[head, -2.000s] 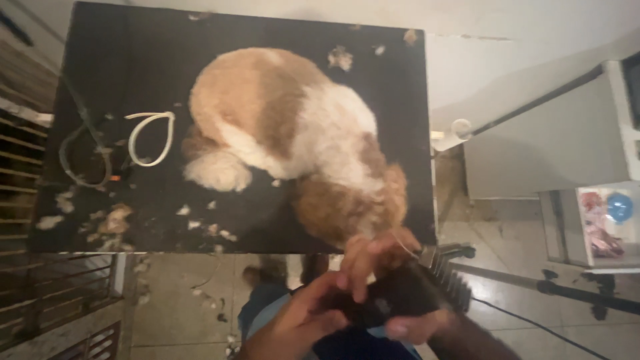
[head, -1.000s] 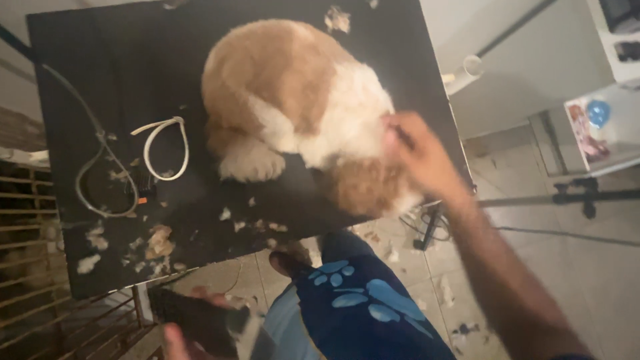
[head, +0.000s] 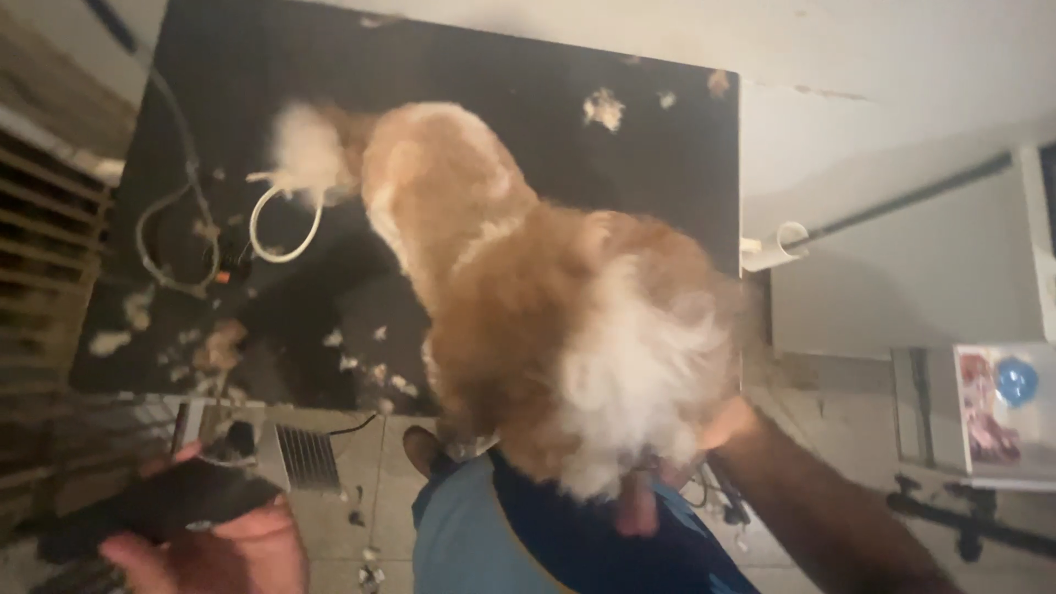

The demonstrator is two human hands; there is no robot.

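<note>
A brown and white long-haired dog (head: 511,313) stands on a black grooming table (head: 660,157), its fluffy head at the near edge against the apron and its body reaching back to the left. My right hand (head: 718,429) is at the head's right side and underside, the fingers partly hidden by fur. At the lower left, off the table, my left hand (head: 223,544) is closed around a dark clipper-like tool (head: 157,499), blurred. A cream looped cord (head: 285,256) lies on the table beside the dog's raised, blurred white paw or tail.
Clumps of cut fur (head: 605,109) lie about the table. A grey loop cord (head: 177,285) is at its left side. A white tube-shaped holder (head: 775,247) sits at the right edge, by a grey cabinet (head: 899,272). Slatted bars (head: 49,239) stand at the left.
The dog has gone from lying curled to standing, its head toward me. My right hand has moved from the top of its head to its side and underside. The tool stays in my left hand.
</note>
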